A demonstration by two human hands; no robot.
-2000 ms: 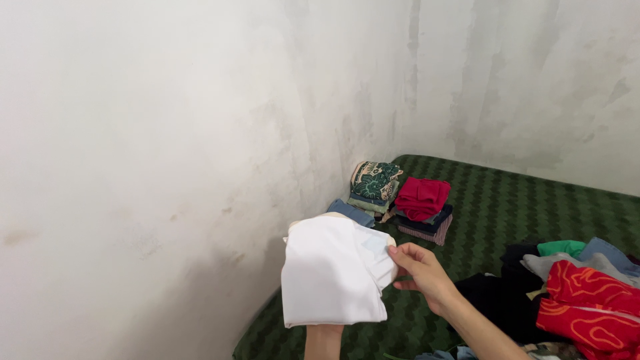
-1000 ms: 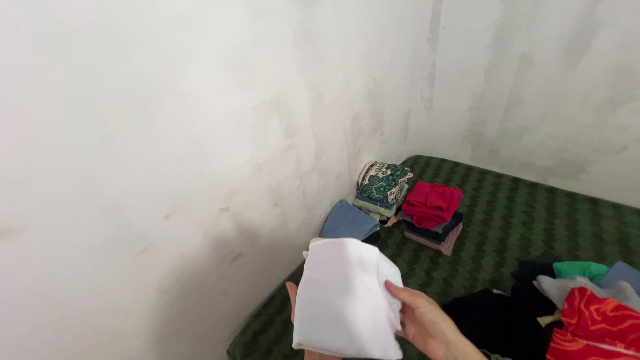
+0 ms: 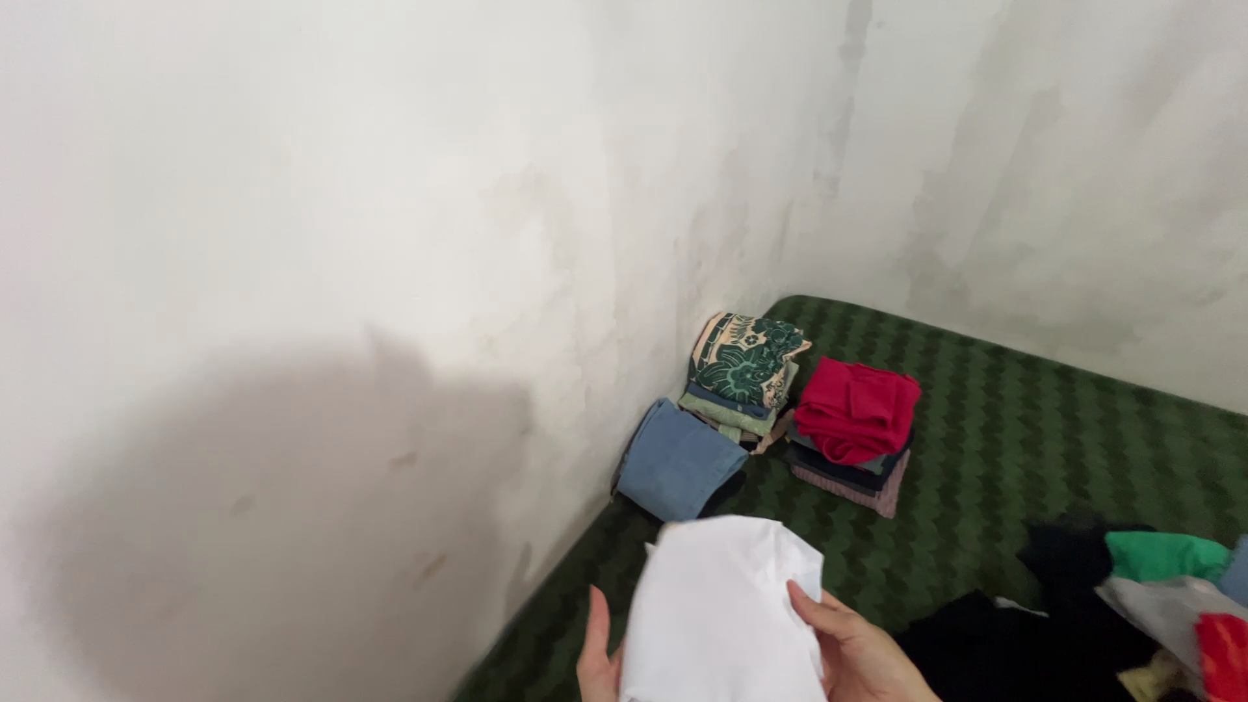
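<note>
A folded white cloth garment (image 3: 723, 614) is held between both hands at the bottom middle of the view. My left hand (image 3: 599, 648) is at its left side, thumb raised apart from it and the rest mostly hidden behind the cloth. Gripping the right edge is my right hand (image 3: 853, 643), with the thumb on the front. Beyond the garment, a folded blue cloth (image 3: 680, 460) lies by the wall. Behind that stands a folded stack topped by a green and cream patterned cloth (image 3: 746, 359). To its right is another stack with a red garment (image 3: 856, 408) on top.
A green patterned mattress (image 3: 985, 429) lies against two stained white walls (image 3: 439, 244). At the lower right is a loose heap of clothes, with black (image 3: 1024, 648), green (image 3: 1165, 556), grey (image 3: 1160, 609) and red (image 3: 1224, 653) pieces.
The white garment has moved lower in the view, with both hands on it. My left hand, mostly hidden behind the cloth two seconds ago, now shows at its left side.
</note>
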